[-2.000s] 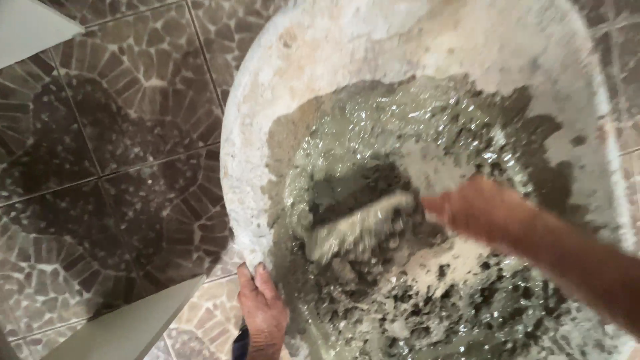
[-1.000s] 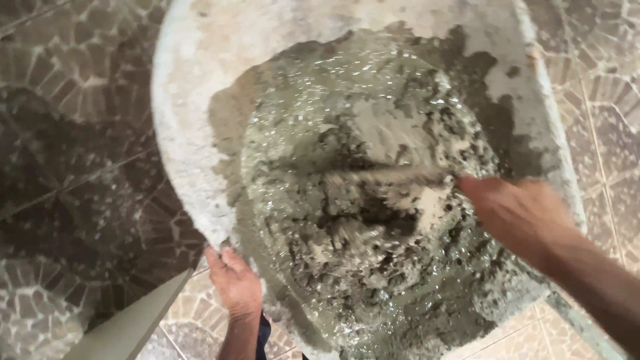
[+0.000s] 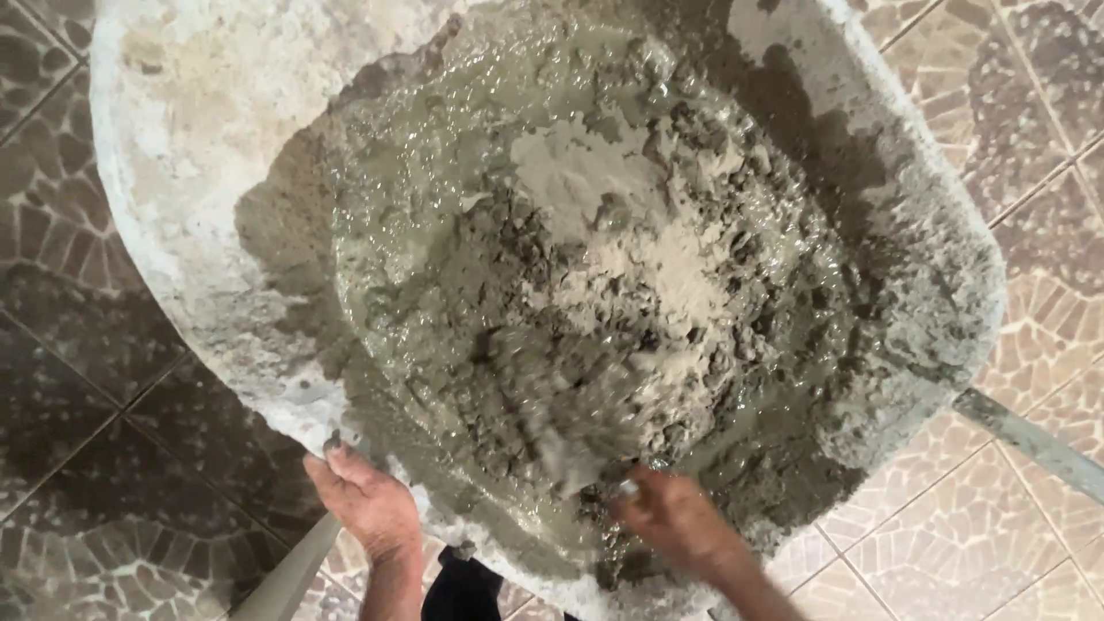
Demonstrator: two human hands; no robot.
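Observation:
A wheelbarrow tray (image 3: 198, 172), crusted pale with dried material, holds wet grey-green mortar (image 3: 405, 250) with a patch of dry powder (image 3: 673, 267) near its middle. My left hand (image 3: 366, 496) grips the near left rim, its fingertips over the edge. Low in the tray, my right hand (image 3: 668, 517) is closed around a handle, blurred by motion. The trowel's blade (image 3: 573, 448) lies in the mortar, coated and smeared by movement, so its outline is hard to make out.
One wheelbarrow handle (image 3: 1026, 440) runs out at the right, and another pale bar (image 3: 293, 569) lies at lower left. Beneath is a patterned tile floor (image 3: 914, 535) with dark wet patches at the left. A dark shoe or trouser leg (image 3: 461, 586) shows below the rim.
My right hand has moved with the trowel from the right side of the mortar to the near side. My left hand has stayed at the rim. The view has shifted and turned.

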